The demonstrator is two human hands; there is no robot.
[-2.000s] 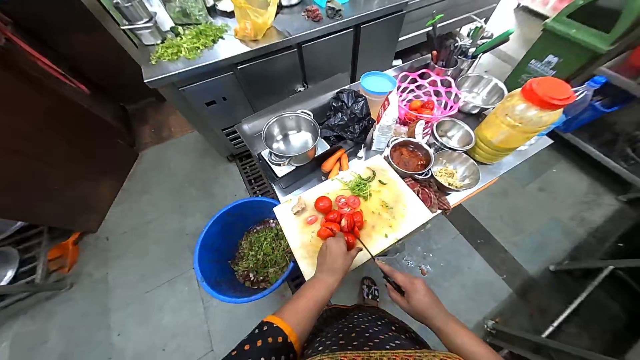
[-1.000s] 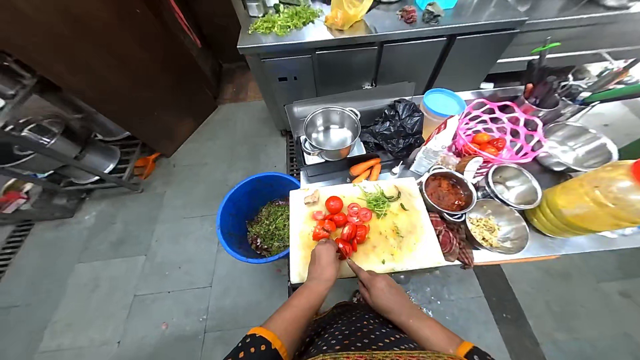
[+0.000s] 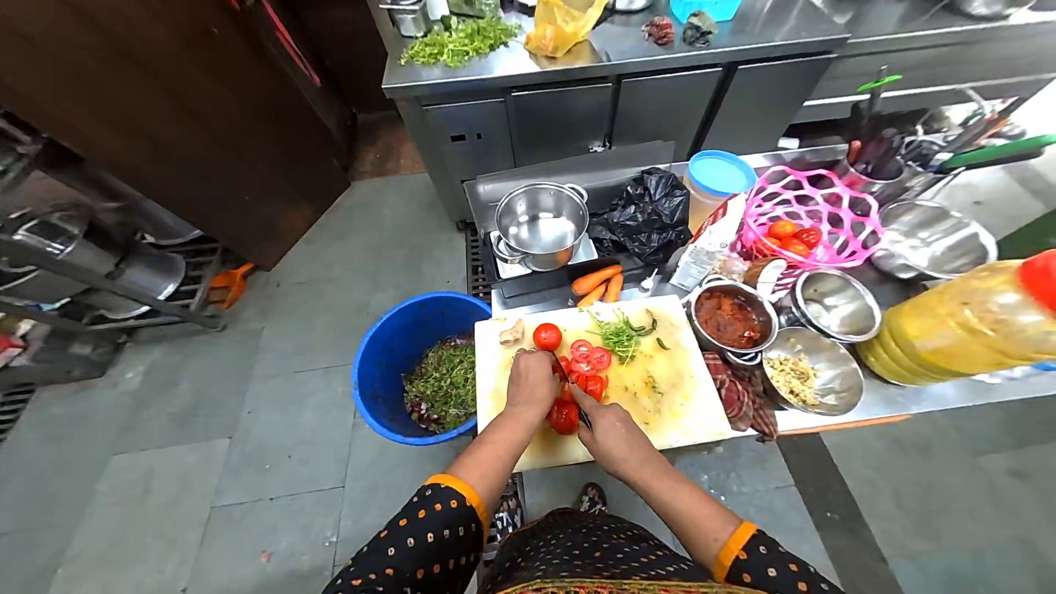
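A white cutting board [image 3: 668, 379] lies in front of me. My right hand [image 3: 608, 425] grips a knife [image 3: 584, 417], its blade pointing up and left among red tomato pieces [image 3: 594, 385]. My left hand [image 3: 535, 381] is bent over the pieces at the blade's tip; its fingertips are partly hidden, and it seems to hold a bit of tomato. A whole tomato [image 3: 547, 337] sits just above that hand, with tomato slices [image 3: 590, 355] to its right. A larger tomato piece [image 3: 563, 417] rests between both hands. Green herbs [image 3: 619, 337] and a ginger piece [image 3: 511, 332] lie near the board's far edge.
A blue tub [image 3: 367, 396] of green trimmings stands left of the board. Beyond the board are carrots [image 3: 596, 282], a steel pot [image 3: 542, 225] and a black plastic bag [image 3: 648, 216]. At right are a pot of red paste [image 3: 730, 320], steel bowls [image 3: 850, 384], a pink basket [image 3: 813, 194] and a yellow-filled bottle [image 3: 961, 322].
The knife and right hand, lower right of the tomatoes two seconds ago, are now in among the pieces. My left hand has moved up toward the whole tomato. The view has swung right.
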